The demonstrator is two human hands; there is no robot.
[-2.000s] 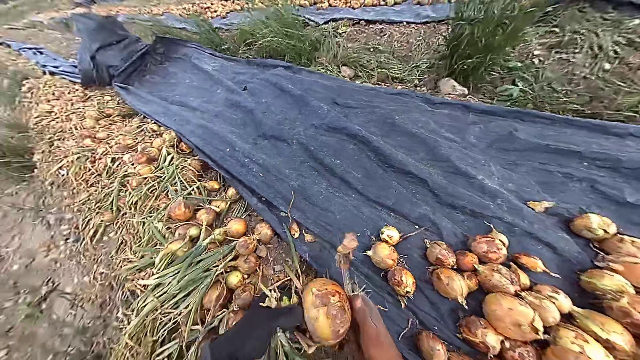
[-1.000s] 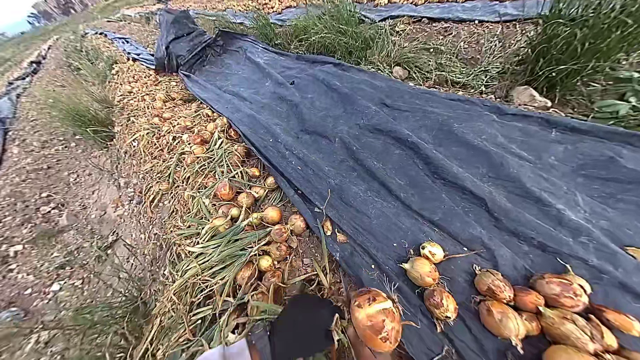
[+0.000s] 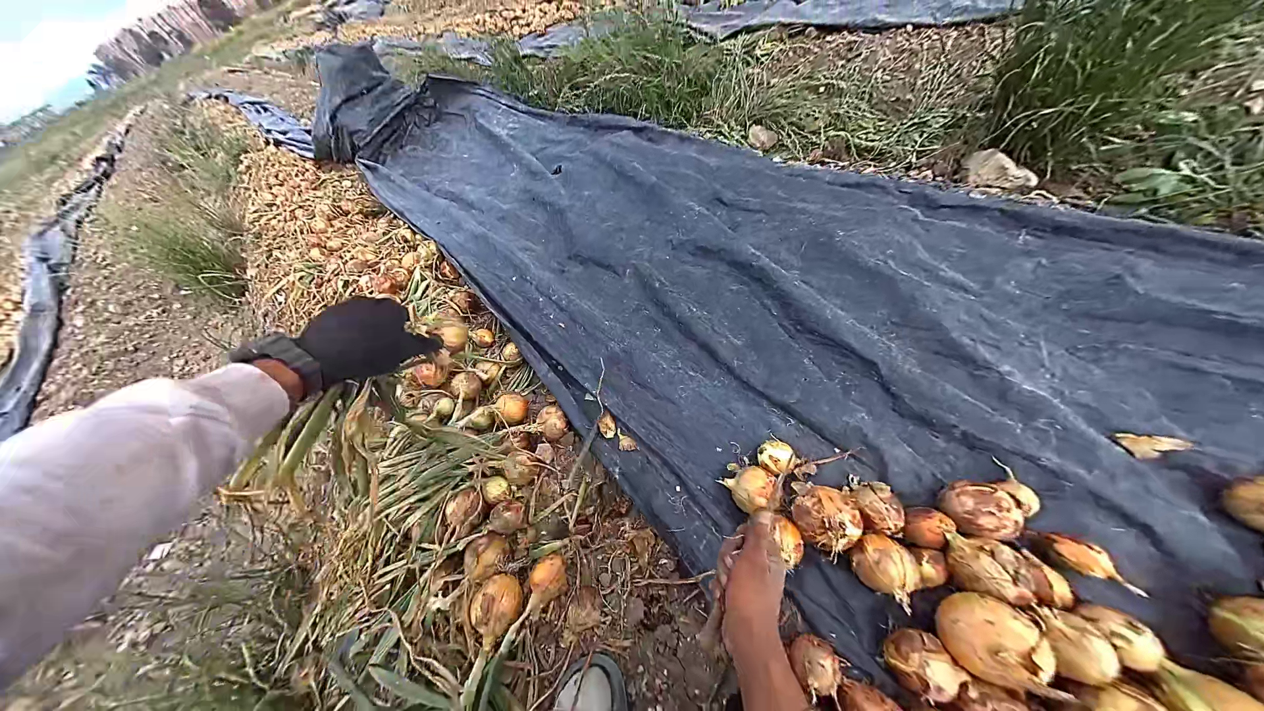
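Observation:
My left hand (image 3: 363,339), in a black glove, reaches over the row of onions with leaves; its fingertips touch or nearly touch an onion (image 3: 451,334), and whether they grip it is hard to tell. Long green and dry onion leaves (image 3: 316,444) hang just below the glove. My bare right hand (image 3: 752,573) is at the near edge of the dark fabric sheet (image 3: 691,296), its fingers against an onion (image 3: 787,541) at the left of the group lying there. Several trimmed onions (image 3: 992,632) lie on the sheet to its right.
Soil with weeds (image 3: 188,247) runs along the left, beside another dark sheet strip (image 3: 44,286). Grass tufts (image 3: 1076,79) and a stone (image 3: 997,170) lie beyond the sheet. A shoe (image 3: 592,683) shows at the bottom edge.
My left hand has moved up and left from beside the large onion to the row. My right hand has moved right to the group on the sheet. The view has swung left.

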